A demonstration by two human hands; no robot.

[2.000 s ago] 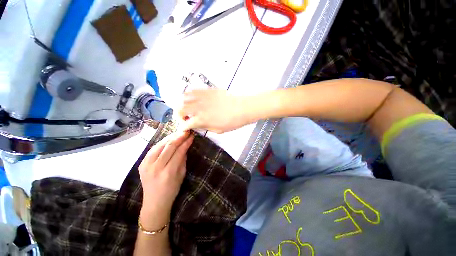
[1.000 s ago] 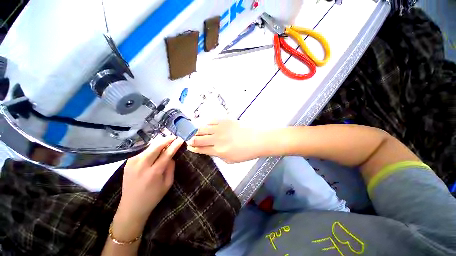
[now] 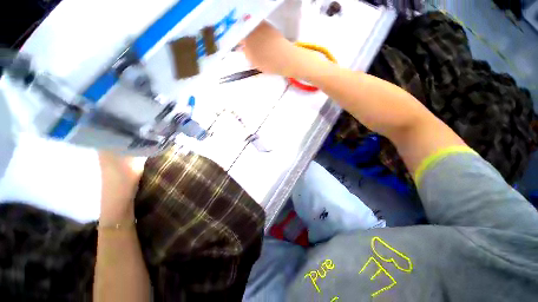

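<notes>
The dark plaid garment piece (image 3: 194, 206) lies bunched from the needle area down over the table's front edge. My left hand (image 3: 118, 171) is blurred at the cloth's left edge, its fingers mostly hidden by the machine head. My right hand (image 3: 262, 47) is beyond the red and yellow scissor handles, beside the machine head; its fingers are blurred and partly hidden, so a hold cannot be told. The presser foot area with the blue-grey cylinder (image 3: 193, 128) is at the cloth's upper edge. The scissors (image 3: 304, 85) lie partly under my right forearm.
The white machine head (image 3: 177, 26) with brown swatches (image 3: 185, 58) is at upper left. Dark pointed metal blades (image 3: 239, 76) and a small pale blurred item (image 3: 258, 143) lie on the white table (image 3: 259, 171). A large dark plaid heap (image 3: 472, 88) is at right.
My right hand has left the needle area and moved up past the scissors. My left hand has moved left from the needle. The cloth is more bunched, and the small pale item now shows.
</notes>
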